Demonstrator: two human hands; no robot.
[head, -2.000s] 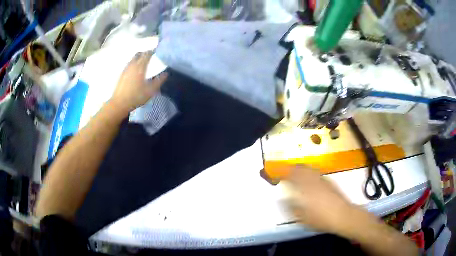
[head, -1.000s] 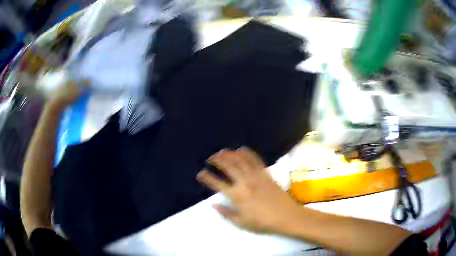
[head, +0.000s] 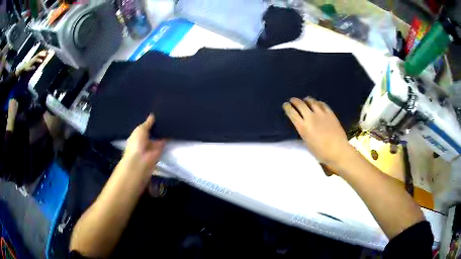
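A large black garment panel [head: 227, 91] lies spread across the white table, from its left end to the sewing machine. My left hand [head: 144, 141] is at the panel's near edge on the left, thumb on top and fingers partly below the edge, gripping it. My right hand [head: 314, 124] lies on the right part of the panel, palm down with fingers slightly apart, holding nothing. The white sewing machine [head: 422, 114] stands at the right; the panel's right end reaches its needle area.
Pale grey-blue fabric [head: 222, 17] and a small dark piece [head: 283, 25] lie behind the panel. A green cone [head: 428, 49] stands above the machine. A tape measure [head: 215, 187] runs along the table's front edge. Another person's hand [head: 33, 61] shows far left.
The view has shifted. The black panel now lies lengthwise across the table. My left hand has moved from the pale fabric to the panel's near edge. The striped piece no longer shows.
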